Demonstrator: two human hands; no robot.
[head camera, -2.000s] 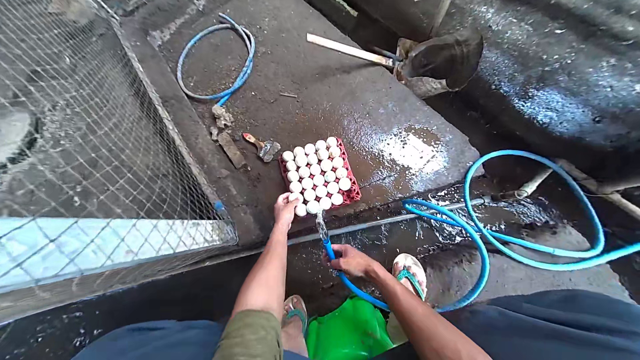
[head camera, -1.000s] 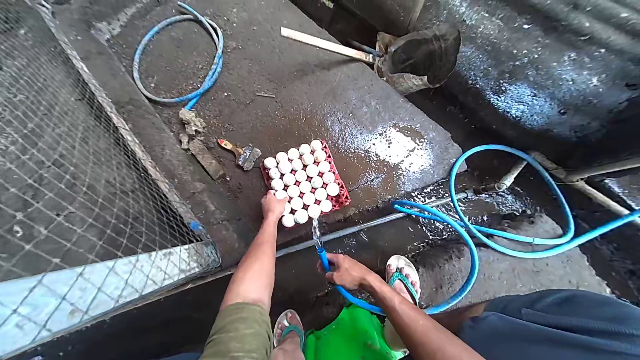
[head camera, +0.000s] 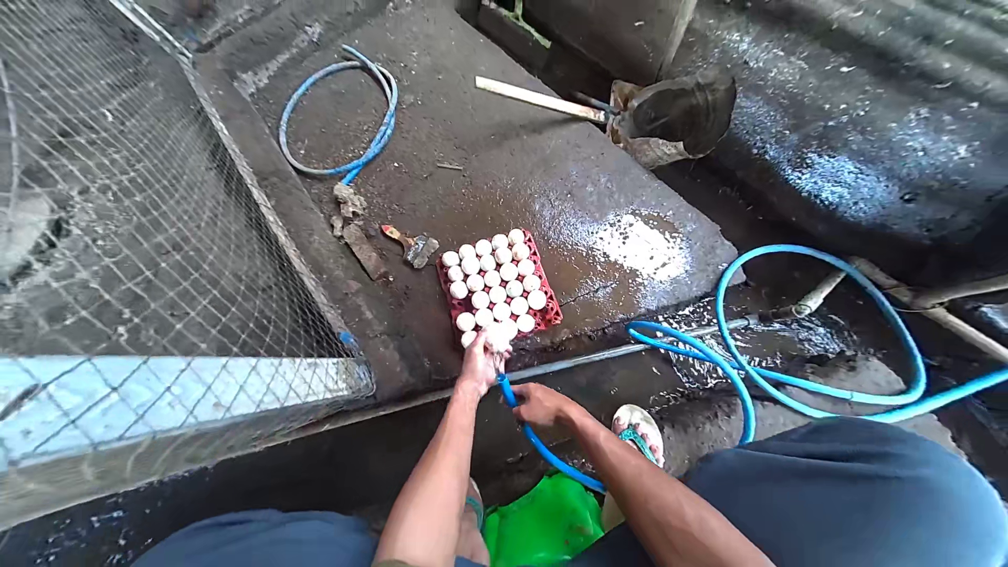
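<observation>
A red plastic egg tray (head camera: 549, 313) full of white eggs (head camera: 492, 278) lies on the wet concrete ledge. At its near edge is my left hand (head camera: 479, 366), its fingers around a white egg (head camera: 498, 339) just in front of the hose mouth. My right hand (head camera: 543, 405) grips the end of a blue hose (head camera: 543, 449), which points up toward my left hand and the tray. Whether water is flowing from it now is hard to see. A paintbrush with a wooden handle (head camera: 409, 242) lies left of the tray.
Wire mesh (head camera: 157, 213) stands at the left. Another blue hose coil (head camera: 287, 118) lies at the upper left. A scoop with a wooden handle (head camera: 543, 100) rests at the upper right. A metal pipe (head camera: 606, 354) runs along the ledge; something green (head camera: 543, 524) is between my feet.
My left hand has moved from the tray's near left corner to the right, in front of the hose mouth. The water stream seen earlier at the hose mouth is now hidden or not plain.
</observation>
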